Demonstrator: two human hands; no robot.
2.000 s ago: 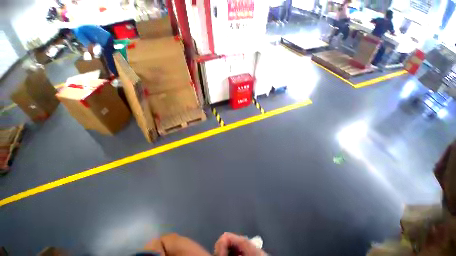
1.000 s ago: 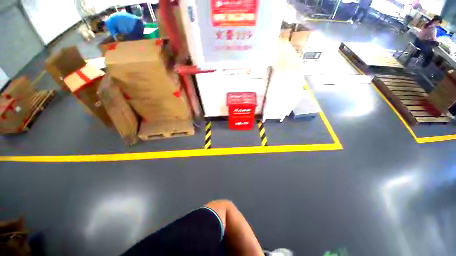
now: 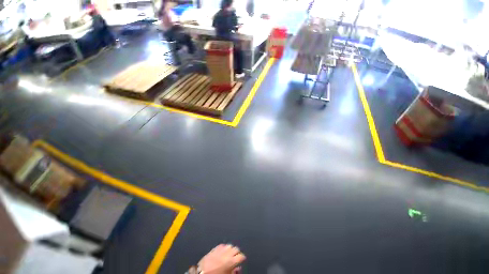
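Observation:
My left hand (image 3: 221, 259) is at the bottom edge, left of centre, small and blurred. Its back faces up and its fingers are loosely curled. A band (image 3: 195, 269) shows at the wrist. The palm side is hidden, so I cannot tell if it holds anything. My right hand is out of the picture. No tote bag is near my hands; grey floor (image 3: 257, 203) lies in front of me.
Wooden pallets (image 3: 189, 95) and a tall carton (image 3: 220, 64) stand ahead left, near two people at tables. A wheeled rack (image 3: 316, 85) with bags is ahead. An open carton (image 3: 423, 120) is at right. Boxes (image 3: 40, 171) and a grey slab (image 3: 102, 211) are at left.
The view has turned right. The red and white cabinet area and tall cartons have left the view; the rack and right-hand tables have come in. My dark-sleeved arm is replaced by my hand.

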